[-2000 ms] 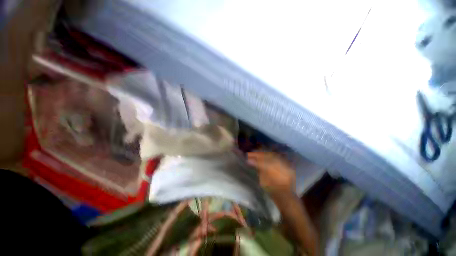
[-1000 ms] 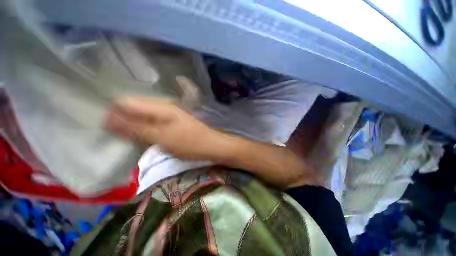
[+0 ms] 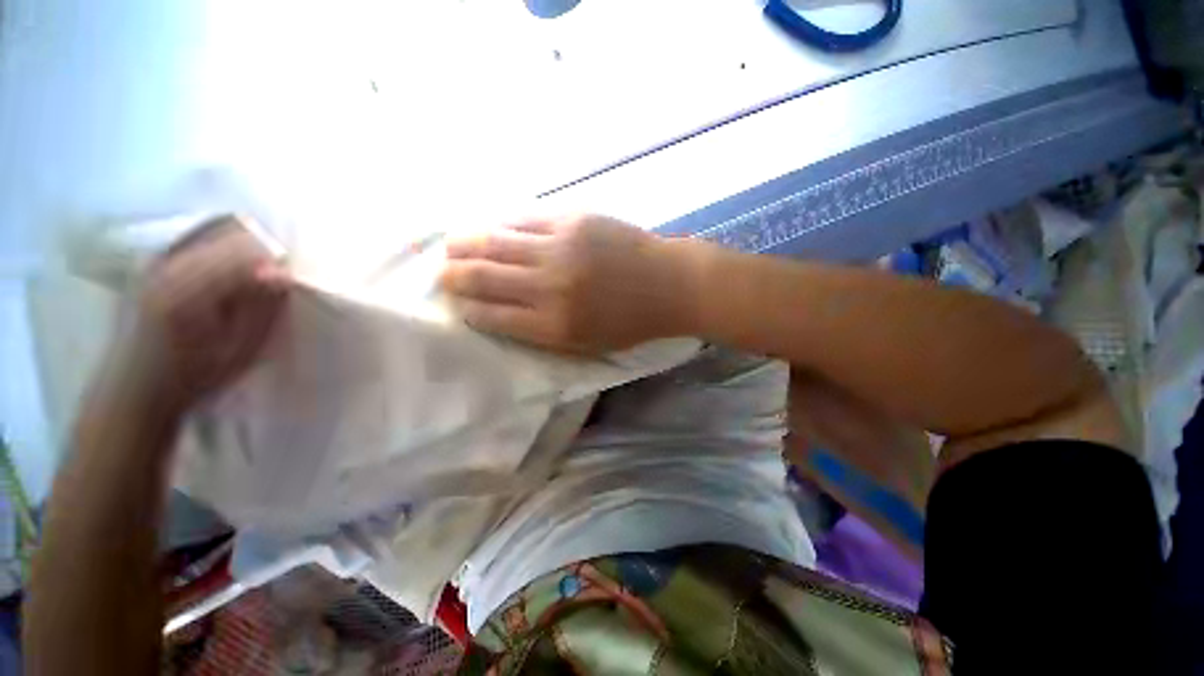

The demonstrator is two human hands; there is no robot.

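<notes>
A cream garment panel (image 3: 357,409) hangs over the front edge of the white machine table (image 3: 634,93) and down over the lap. My left hand (image 3: 211,310) is blurred and closed on the panel's upper left part. My right hand (image 3: 568,284) lies on the panel's upper edge at the table's front, fingers pointing left; whether it grips the cloth cannot be told. The lamp glare hides the cloth's detail near both hands.
Blue scissor handles (image 3: 845,27) lie at the table's top edge in view. A printed ruler (image 3: 871,192) runs along the grey-blue front edge. White and blue offcuts (image 3: 1070,251) are at the right. A red and mesh basket (image 3: 304,627) is below left. White cloth (image 3: 660,462) covers the lap.
My right hand has moved from the basket side up to the table edge. The cream panel has come up onto the table's front. My left hand has come into clear view on it.
</notes>
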